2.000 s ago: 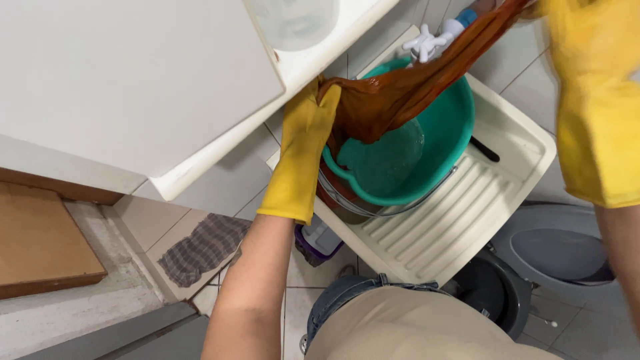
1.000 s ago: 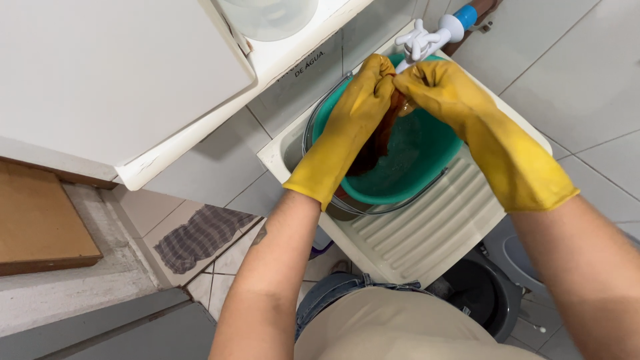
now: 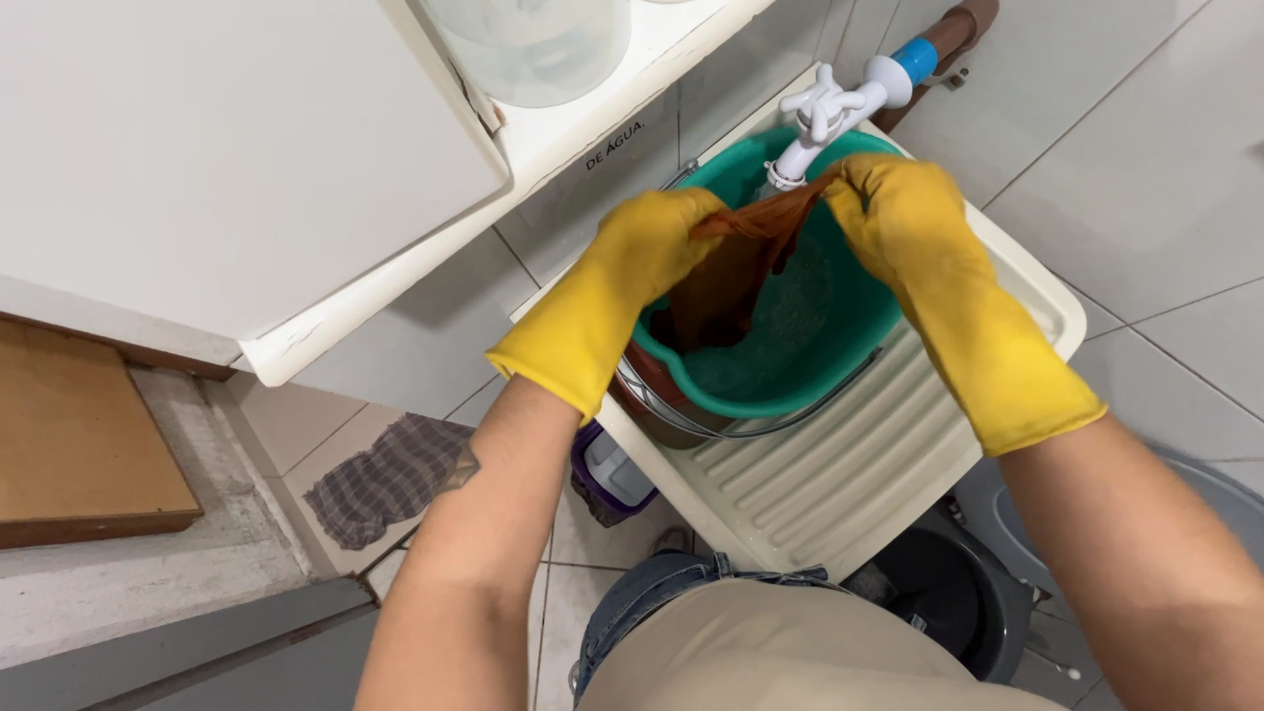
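Both my hands wear long yellow rubber gloves. Between them a wet brown-orange cloth (image 3: pixel 731 281) is stretched at its top edge, its lower part hanging into a green plastic bucket (image 3: pixel 780 395) with water in it. My left hand (image 3: pixel 662 232) grips the cloth's left end over the bucket's left side. The right end is pinched by my right hand (image 3: pixel 879 202), close to the spout of a white plastic faucet (image 3: pixel 822 114). The faucet's mouth lies just behind the cloth, over the bucket. The bucket, with its wire handle lowered, stands in the ribbed cream laundry sink (image 3: pixel 829 474).
At the upper left a white shelf (image 3: pixel 553 148) holds a translucent container (image 3: pixel 538 49). A black bucket (image 3: pixel 943 592) stands below the sink at the right, beside a grey tub (image 3: pixel 1185 494). A purple-rimmed bin (image 3: pixel 612 469) and a checked cloth (image 3: pixel 385 479) are on the floor side.
Two seconds ago the cloth was stretched up to the right above the bucket. One second ago my hands were close together near the faucet; now they are farther apart with the cloth spread between them.
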